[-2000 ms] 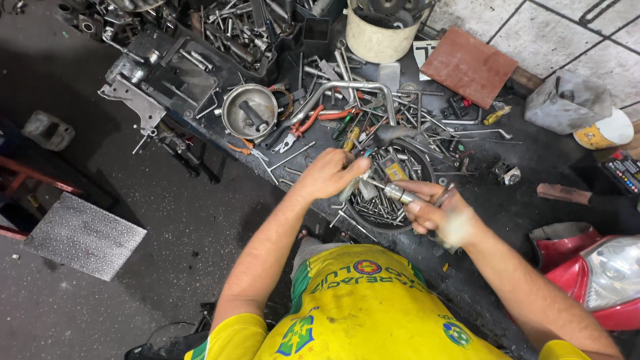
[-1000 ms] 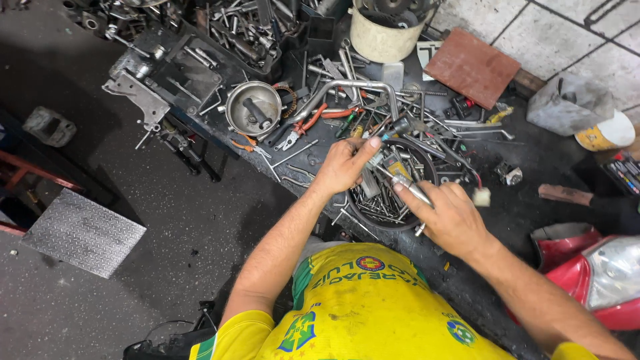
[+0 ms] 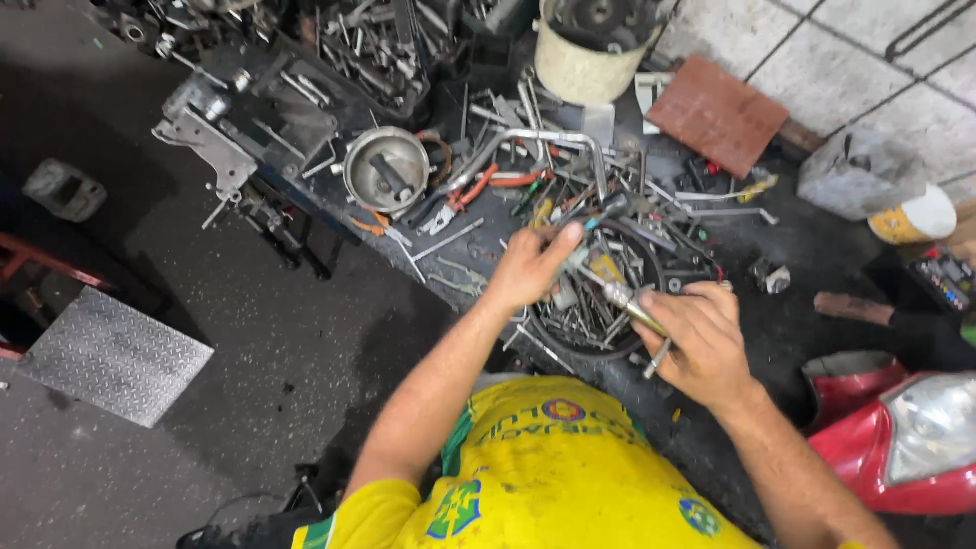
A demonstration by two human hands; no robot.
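My left hand grips a small part with a bluish end, partly hidden by the fingers and blurred. My right hand is closed around a metal tool with a shiny shaft that slants up toward the left hand; its exact kind is unclear. A short metal bar sticks out below the right fingers. Under both hands lies a round dark tray full of sockets, bits and small metal parts. Red-handled pliers and a bent metal tube lie beyond the left hand.
Loose tools cover the dark workbench. A metal bowl, cream bucket, reddish-brown plate and wooden handle stand or lie around. At right is a red fairing with a headlight. A treadplate step is at lower left.
The right hand has turned, and the short bar now shows below its fingers. Both hands have stayed over the round tray, near each other.
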